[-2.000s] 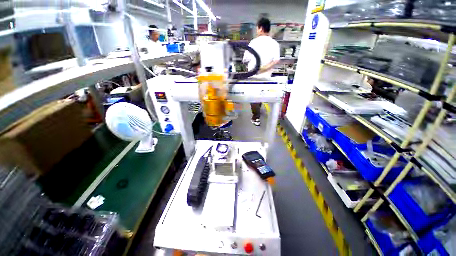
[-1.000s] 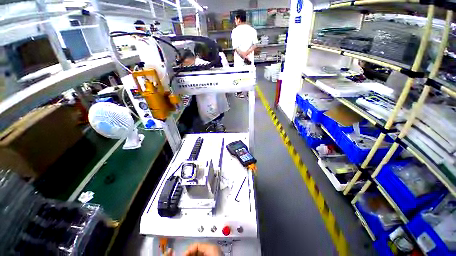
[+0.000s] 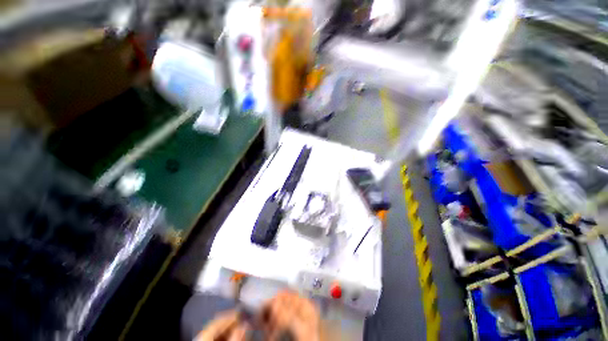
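Observation:
The picture is blurred. My left hand (image 3: 221, 328) and my right hand (image 3: 295, 316) are close together at the bottom edge, in front of the white machine base (image 3: 230, 248), and partly cut off. A small dark patch shows between the fingers; I cannot tell if it is a held part. The pale metal fixture (image 3: 315, 214) stands on the base beyond my hands; its seat is too blurred to read. The orange-yellow machine head (image 3: 288, 60) is above and behind the fixture.
A black drag chain (image 3: 269, 220), a black pendant (image 3: 367, 186) and a hex key (image 3: 363, 240) lie on the base. Left are the green bench (image 3: 207, 170), a fan (image 3: 187, 73) and blurred clear trays (image 3: 100, 266). Blue bins (image 3: 487, 200) stand on the right rack.
The view has tilted and blurred. Both hands now show higher in the picture; a second ago only one showed clearly at the bottom edge. The fixture came nearer along the base between the two earlier frames.

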